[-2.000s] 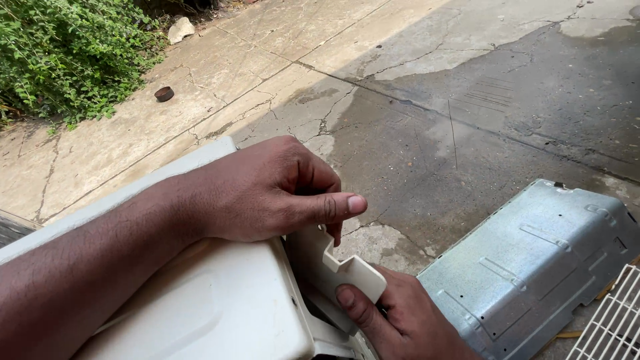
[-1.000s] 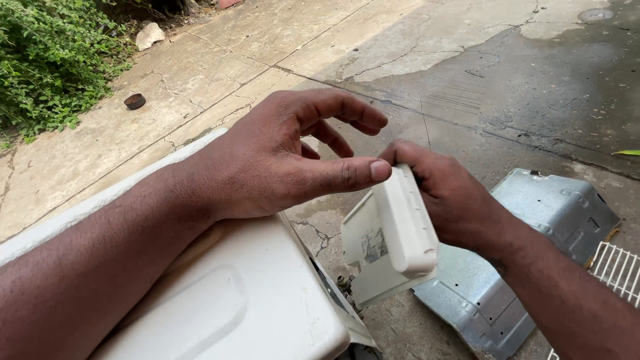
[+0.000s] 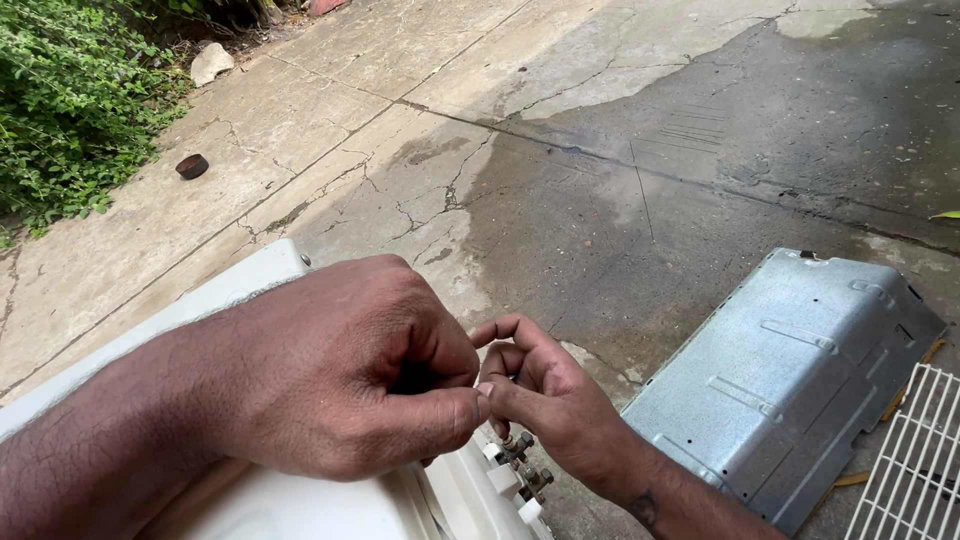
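Note:
My left hand (image 3: 367, 367) rests its forearm over the white casing (image 3: 300, 502) of what looks like an air-conditioner outdoor unit. Its fingers are curled, with the thumb tip close to the index finger. My right hand (image 3: 551, 401) meets it at the fingertips, thumb and fingers bent towards each other; whether something small sits between them cannot be made out. Just below the right fingers, brass service valves (image 3: 534, 480) with white caps stick out from the unit's side. A screw head (image 3: 305, 259) shows at the casing's far corner.
A bent galvanized sheet-metal panel (image 3: 780, 360) lies on the cracked concrete at right, beside a white wire grille (image 3: 911, 457). Farther off at left are a rusty round can or lid (image 3: 192, 166), a pale stone (image 3: 212, 64) and a green bush (image 3: 67, 112). Part of the concrete is wet.
One second ago my right hand held up a white plastic cover; that hand is now without it, lower and against my left hand's fingertips. My left fingers, spread then, have curled.

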